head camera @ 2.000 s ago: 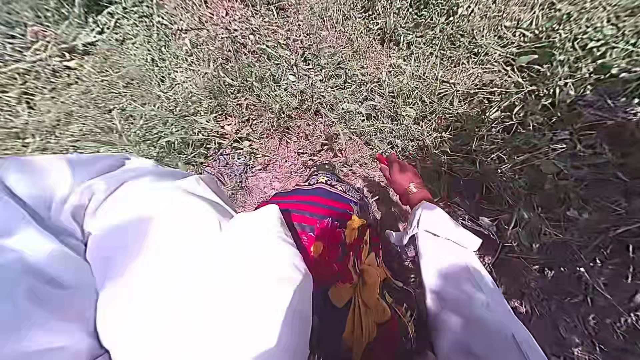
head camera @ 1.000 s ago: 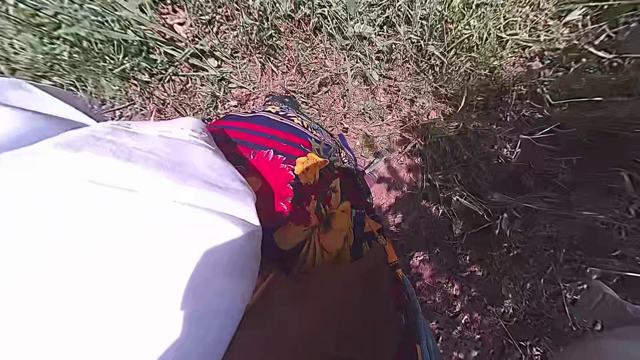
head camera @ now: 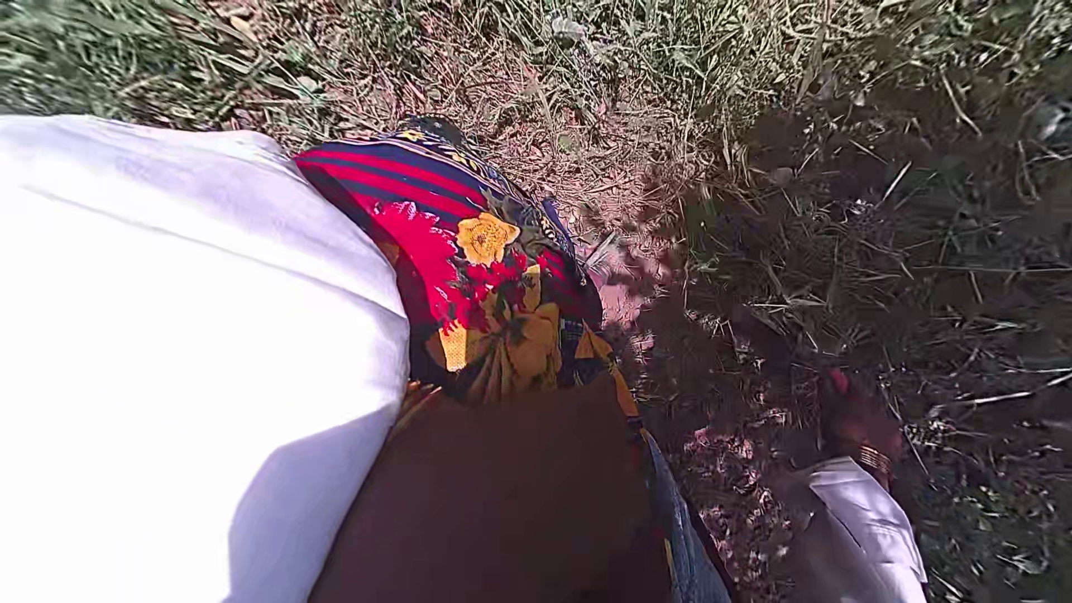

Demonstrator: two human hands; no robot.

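At the lower right, my right hand (head camera: 856, 423) is low over shaded grass and dry litter, with bangles (head camera: 875, 459) at the wrist and a white sleeve (head camera: 871, 519) behind it. A small red spot shows at its fingers; deep shadow hides whether they hold anything. My left hand is not in view. A floral cloth garment (head camera: 427, 251) in red, navy and yellow covers my lap and knee. White cloth (head camera: 209, 335) fills the left side, and a plain brown area (head camera: 502, 494) lies over the lower middle of the garment.
Sunlit green grass (head camera: 151, 59) runs along the top left. Dry cut stalks and bare soil (head camera: 620, 293) lie beside the knee. Shaded weeds and thin stems (head camera: 837, 251) spread across the right side.
Two seconds ago my right hand was in sunlight near the knee, beside the grass; one second ago it was out of view. It now shows at the lower right in shade.
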